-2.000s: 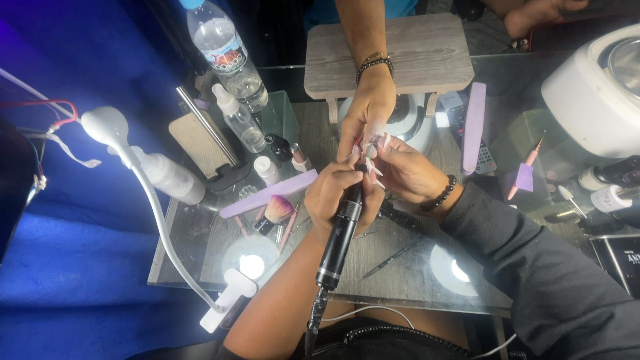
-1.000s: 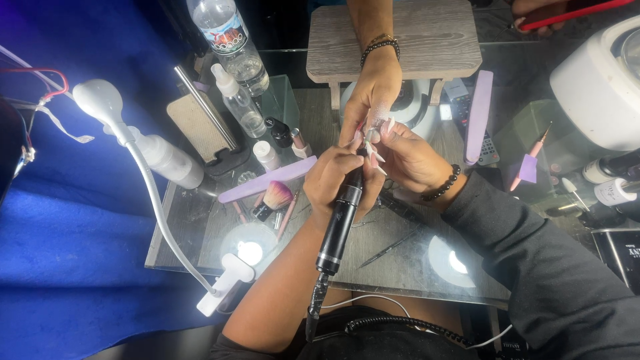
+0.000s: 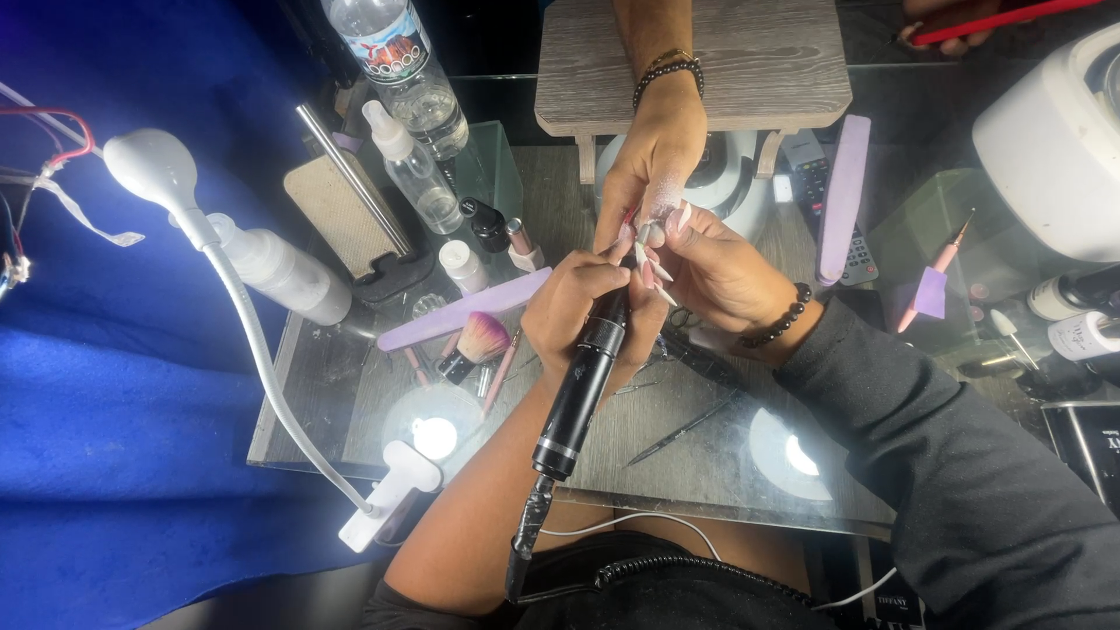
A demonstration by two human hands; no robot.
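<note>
My left hand (image 3: pixel 579 317) is closed around the black handpiece of an electric nail drill (image 3: pixel 581 394), whose tip points up at the other person's fingertips. Its cord hangs down toward my lap. My right hand (image 3: pixel 722 271), with long pale nails and a dark bead bracelet, holds a finger of the other person's hand (image 3: pixel 658 149). That hand reaches down from the top over a wooden hand rest (image 3: pixel 691 66), and white dust lies on one of its fingers. The drill's bit meets the nails there, though exactly which nail it touches is hard to tell.
Left stand a clip-on lamp (image 3: pixel 157 171), a water bottle (image 3: pixel 411 87), a spray bottle (image 3: pixel 411 171), a lilac nail file (image 3: pixel 464 311) and a brush (image 3: pixel 477 341). Right are another lilac file (image 3: pixel 843 199), a remote control (image 3: pixel 809 175), a white appliance (image 3: pixel 1054 149) and polish bottles (image 3: pixel 1085 337).
The other person's second hand, at the top right, now has a red object by it that the oldest frame does not show there. My hands keep nearly the same hold.
</note>
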